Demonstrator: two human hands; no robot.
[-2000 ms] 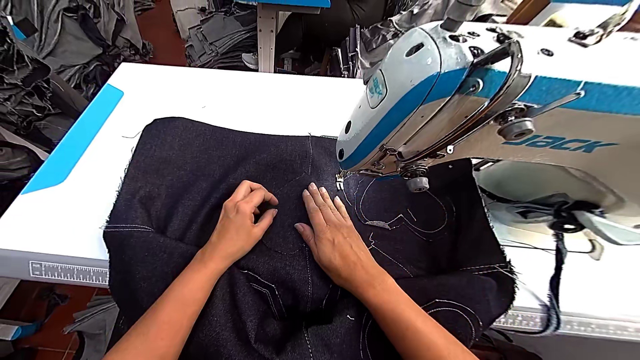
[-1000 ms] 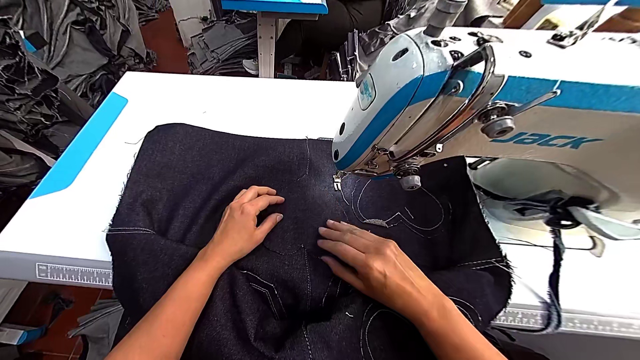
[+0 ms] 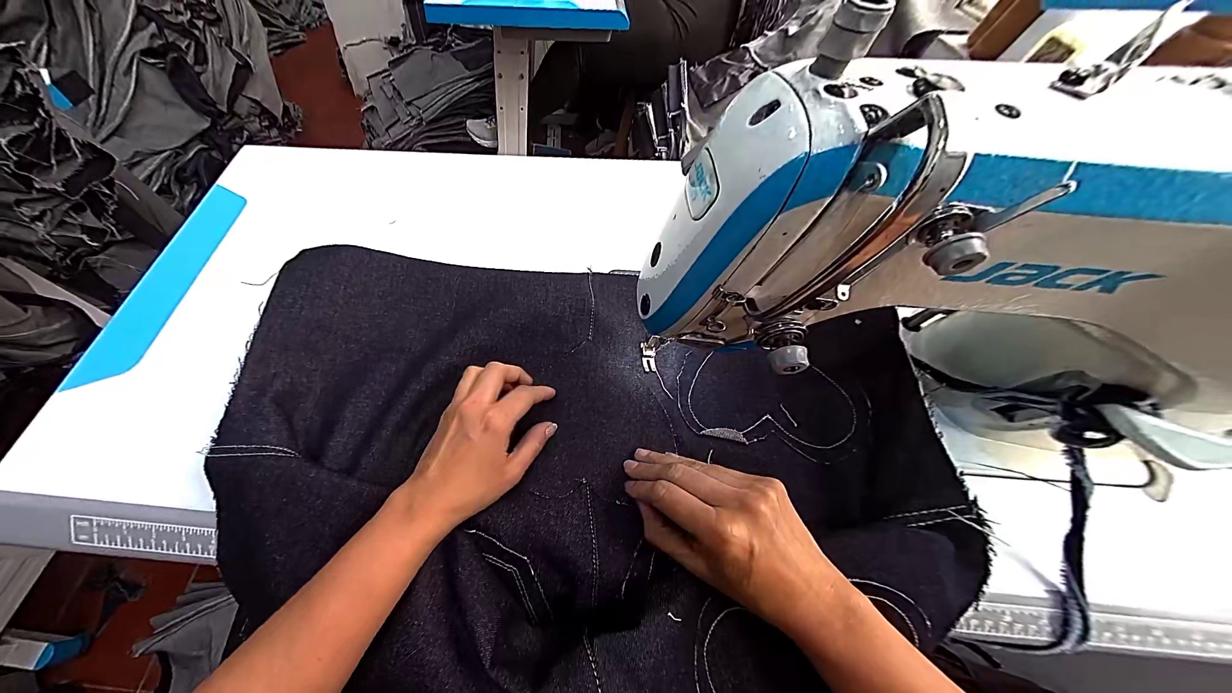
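Observation:
A large dark denim piece (image 3: 385,327) with pale stitched seams lies spread over the white sewing table. Above its right part stands a white and blue Jack sewing machine (image 3: 1049,202), whose presser foot (image 3: 649,358) is down at the cloth. My left hand (image 3: 486,438) rests on the denim left of the foot, thumb and fingers apart, with some cloth bunched below it. Just below the foot, my right hand (image 3: 722,515) lies on the denim, its fingers together and slightly bent. Curved stitch lines run across the cloth to the right of the foot. The needle cannot be made out.
The white table (image 3: 462,192) has a blue corner edge and a ruler strip (image 3: 144,536) along its front. Dark garments (image 3: 164,87) are heaped at the left, and folded stacks (image 3: 433,96) stand behind. A dark cloth strip (image 3: 1076,539) hangs over the table at right.
My right hand has moved down and away from the presser foot; it lay flat beside it two seconds ago. My left hand has stayed at nearly the same spot on the denim.

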